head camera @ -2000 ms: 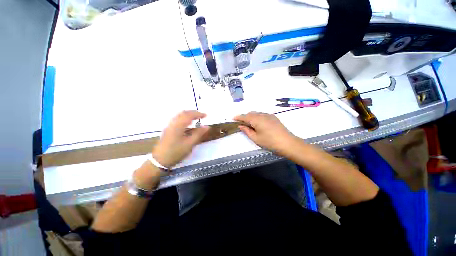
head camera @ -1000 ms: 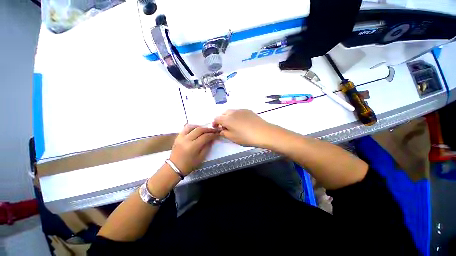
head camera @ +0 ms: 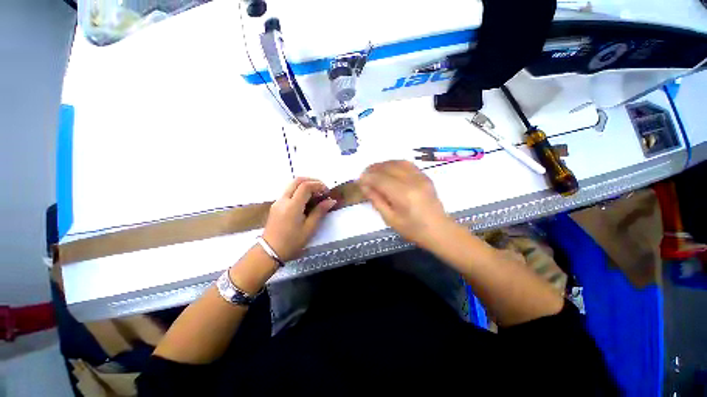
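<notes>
A long narrow tan-brown band (head camera: pixel 178 227) lies along the front of the white table, from its left end to my hands. My left hand (head camera: pixel 294 216) is closed on the band near its right end, fingertips pinching it. My right hand (head camera: pixel 403 198) is at the band's right end, fingertips touching it; the hand is slightly blurred and its fingers hide the very end. Both hands are in front of the presser foot and needle area (head camera: pixel 333 120), apart from it.
The white sewing machine head (head camera: pixel 419 54) stands behind. Pink-and-blue thread snips (head camera: pixel 450 153), a white-handled tool (head camera: pixel 515 149) and an amber-handled screwdriver (head camera: pixel 552 163) lie to the right. A small parts tray (head camera: pixel 653 128) is at the far right. A plastic bag (head camera: pixel 116 19) is at the back left.
From one second ago, my right hand has moved right, away from my left hand, and a stretch of band now shows between them. The camera view has shifted slightly.
</notes>
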